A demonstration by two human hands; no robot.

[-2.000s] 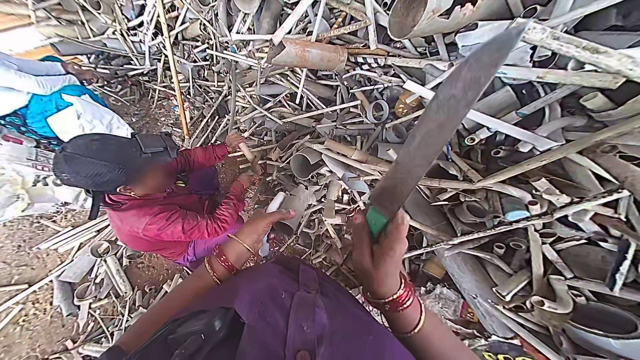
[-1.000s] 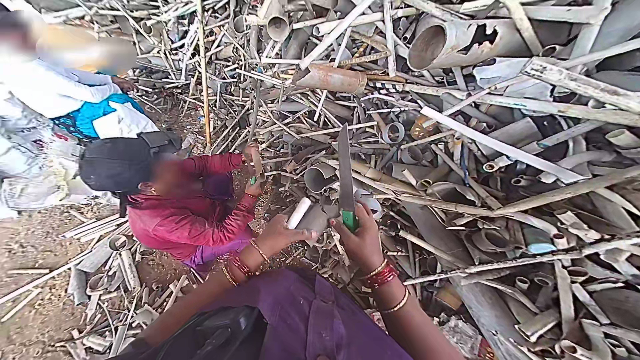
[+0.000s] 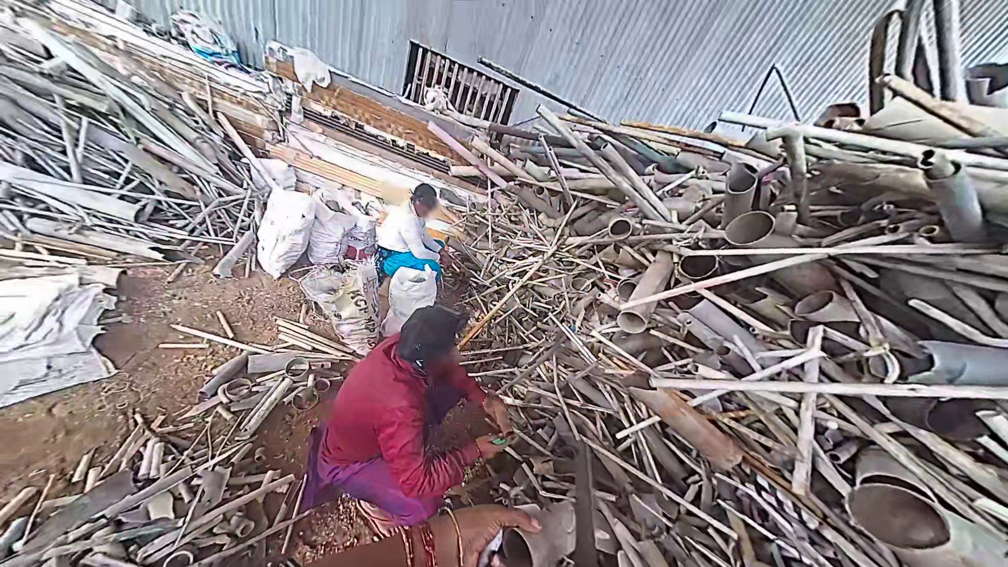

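Observation:
At the bottom edge, my left hand (image 3: 484, 531), with red and gold bangles, grips a short grey plastic pipe piece (image 3: 551, 535); its thumb lies over the pipe's rim. Something whitish shows under the fingers, partly cut off by the frame. Just right of the pipe, a dark knife blade (image 3: 585, 504) stands upright in view. Its handle is hidden below the frame, and so is my right hand.
A person in a red jacket (image 3: 394, 425) crouches close on the left. Another person (image 3: 409, 236) sits beyond, near white sacks (image 3: 285, 232). Scrap pipes (image 3: 685, 429) heap up on the right; cut pieces (image 3: 264, 405) lie on the ground at left, and a corrugated wall (image 3: 630, 55) stands behind.
The view has swung up and out, so my right hand has left it. Earlier the knife was raised high, then lowered beside the pipe near my left hand.

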